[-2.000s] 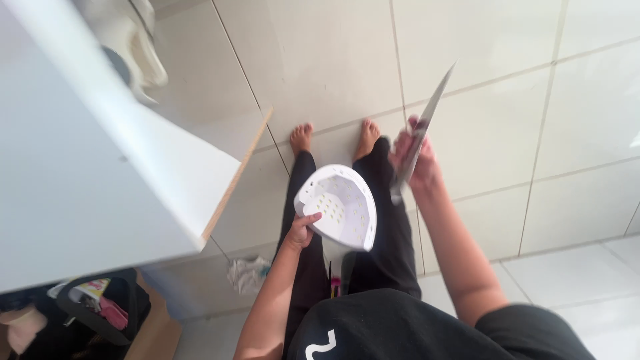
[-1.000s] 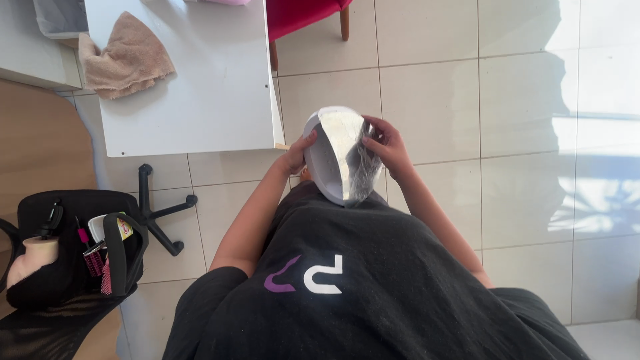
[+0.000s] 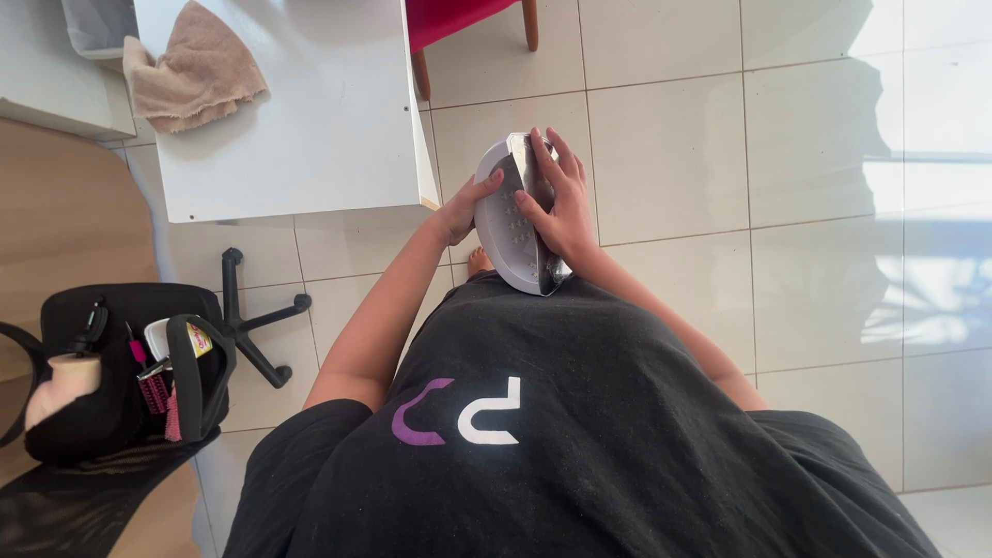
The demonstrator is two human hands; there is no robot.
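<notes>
A white nail-curing lamp (image 3: 502, 225) is held in front of my waist, its hollow inside with rows of small LEDs facing up. My left hand (image 3: 466, 208) grips its left rim, with the thumb over the edge. A shiny silver plate (image 3: 524, 164), perhaps the lamp's base, stands tilted along the right part of the opening. My right hand (image 3: 559, 200) presses on this plate with its fingers spread; whether it also grips the lamp's right side is hidden.
To the left is a white table (image 3: 310, 116) with a beige cloth (image 3: 194, 70) on it. A red chair (image 3: 457, 19) stands beyond. At lower left, a black bag (image 3: 124, 298) with brushes sits near a black wheeled chair base (image 3: 240, 325). Tiled floor lies to the right.
The silver plate, held away from the lamp in my right hand two seconds ago, is now against the lamp's opening. My right hand has moved in to it. The view has shifted strongly.
</notes>
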